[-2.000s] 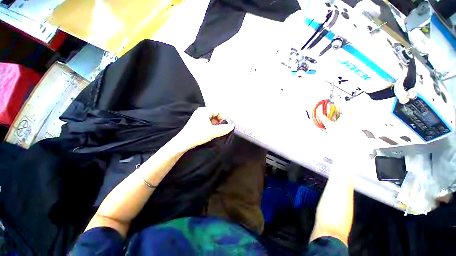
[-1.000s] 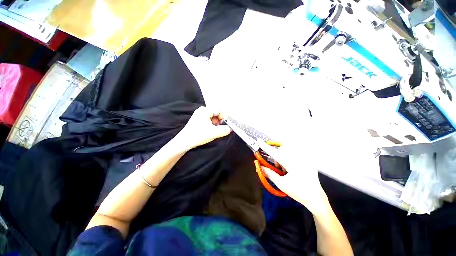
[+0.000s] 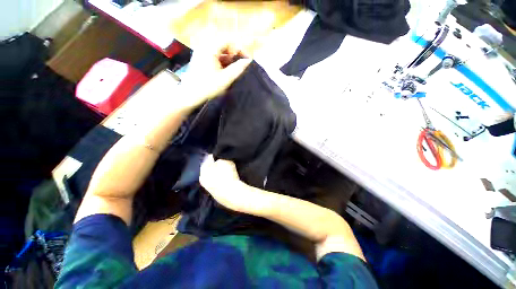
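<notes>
The black garment (image 3: 254, 115) hangs over the table's front edge and onto my lap. My left hand (image 3: 232, 63) is raised and holds the garment's upper edge at the table's left part. My right hand (image 3: 219, 174) is lower, over my lap, and grips a fold of the same garment; its fingertips are partly hidden by cloth. The scissors (image 3: 435, 148), with one red and one orange-yellow loop, lie on the table below the sewing machine's needle area (image 3: 408, 87).
The white sewing machine (image 3: 475, 84) stands at the right. Black cut panels (image 3: 322, 48) lie at the back of the table beside a yellow-brown sheet (image 3: 226, 23). A red-pink stool or container (image 3: 107, 84) is at the left. A black box or phone (image 3: 502, 232) sits at the right edge.
The scissors have left my right hand and lie on the table. My right hand has moved left onto the garment. My left hand has moved up with cloth. The view has shifted left.
</notes>
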